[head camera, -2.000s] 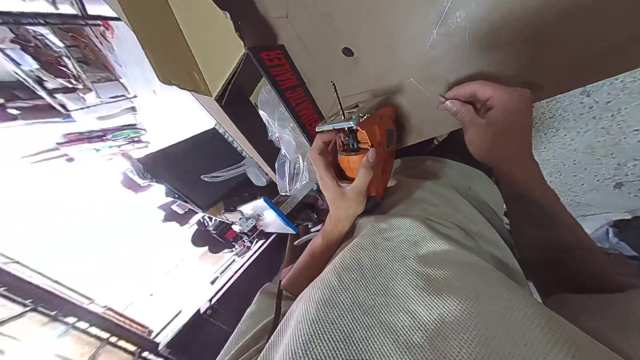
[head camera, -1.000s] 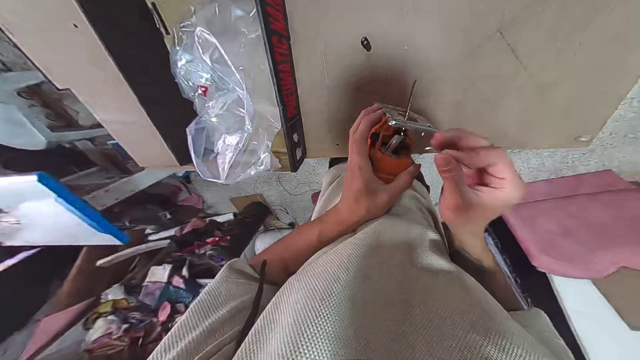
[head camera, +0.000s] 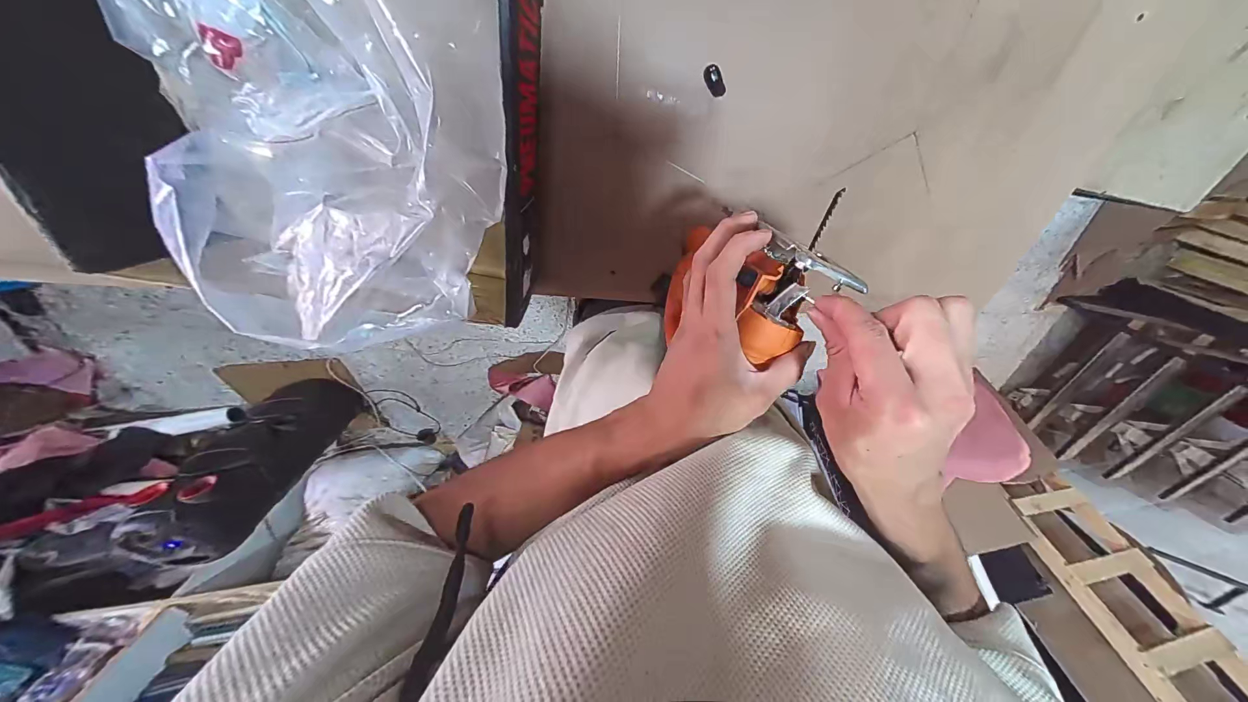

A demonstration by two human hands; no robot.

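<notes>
An orange jigsaw point(head camera: 770, 327) is held near my lap at the table edge, its metal base plate point(head camera: 814, 261) turned away from me. From the plate a thin toothed blade point(head camera: 828, 219) points out over the board. My left hand point(head camera: 717, 341) wraps around the jigsaw's body. Close beside the blade-clamp end, my right hand point(head camera: 892, 390) pinches a small thin metal piece point(head camera: 807, 300), perhaps a hex key; most of it is hidden by the fingers.
A tan board point(head camera: 624, 224) with pencil lines and a small dark oval point(head camera: 715, 80) spreads ahead. To the left are a clear plastic bag point(head camera: 322, 205) and a box with red lettering point(head camera: 526, 107). Clothes and scraps lie lower left; a wooden slatted frame point(head camera: 1121, 565) is lower right.
My right hand has moved from over the board, apart from the jigsaw, to right beside its clamp. My left hand keeps hold of the jigsaw. The view has turned strongly.
</notes>
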